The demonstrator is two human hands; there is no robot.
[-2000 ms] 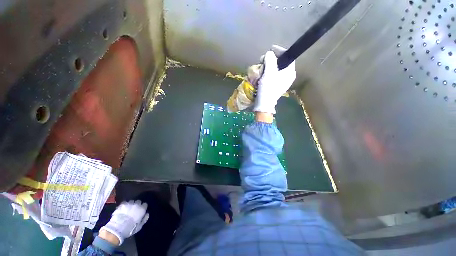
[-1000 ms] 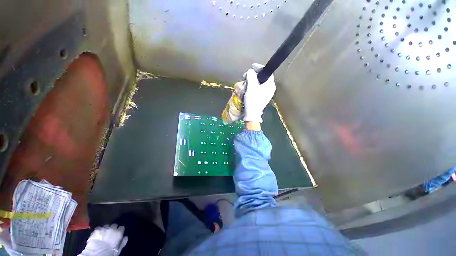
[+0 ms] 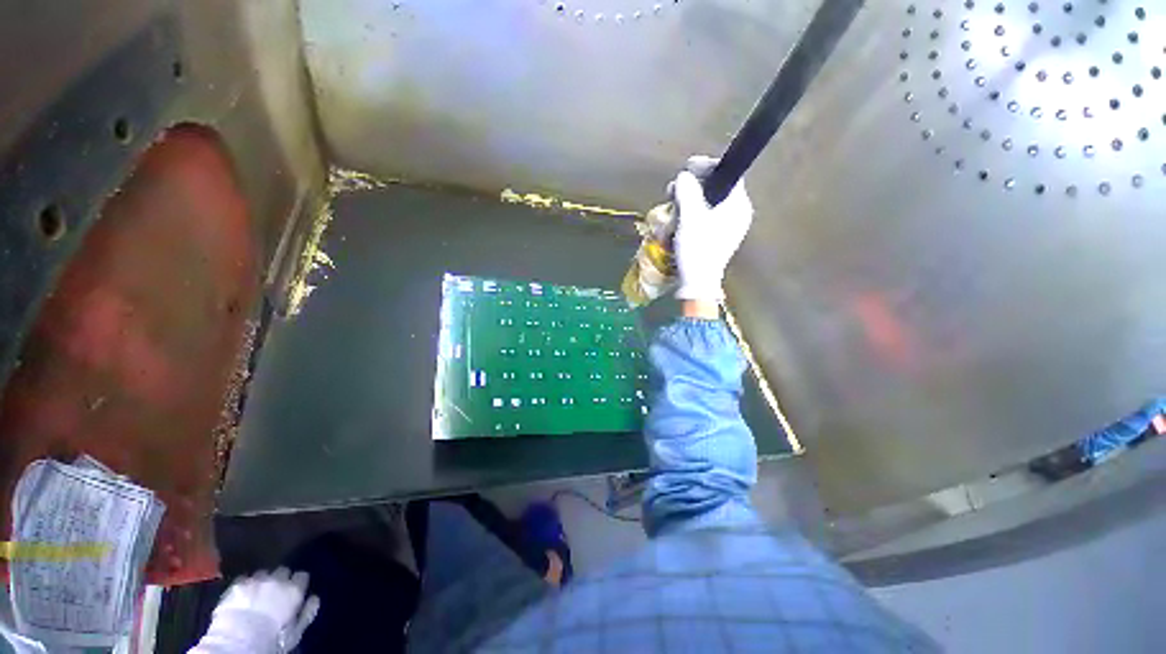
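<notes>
A green circuit board (image 3: 544, 364) with rows of small white marks lies on the dark green surface (image 3: 345, 409) in the metal booth. My right hand (image 3: 711, 236), in a white glove, is closed around a nozzle (image 3: 650, 272) wrapped in dirty white and yellow material, with a black hose (image 3: 786, 96) rising to the upper right. The nozzle is over the board's far right corner. My sleeve hides the board's right edge. My left hand (image 3: 262, 613), gloved, is low at the bottom left, outside the booth, fingers slightly apart and holding nothing visible.
Grey booth walls (image 3: 512, 102) stand behind and to the right, with perforations at the upper right. A red panel (image 3: 141, 307) is at left. Paper sheets (image 3: 77, 543) with a yellow band hang at the lower left. A blue sleeve of a person (image 3: 1125, 432) shows at the far right.
The view has shifted. My right hand has moved the nozzle right along the board's far edge, uncovering more of the board. My left hand stays low at the left.
</notes>
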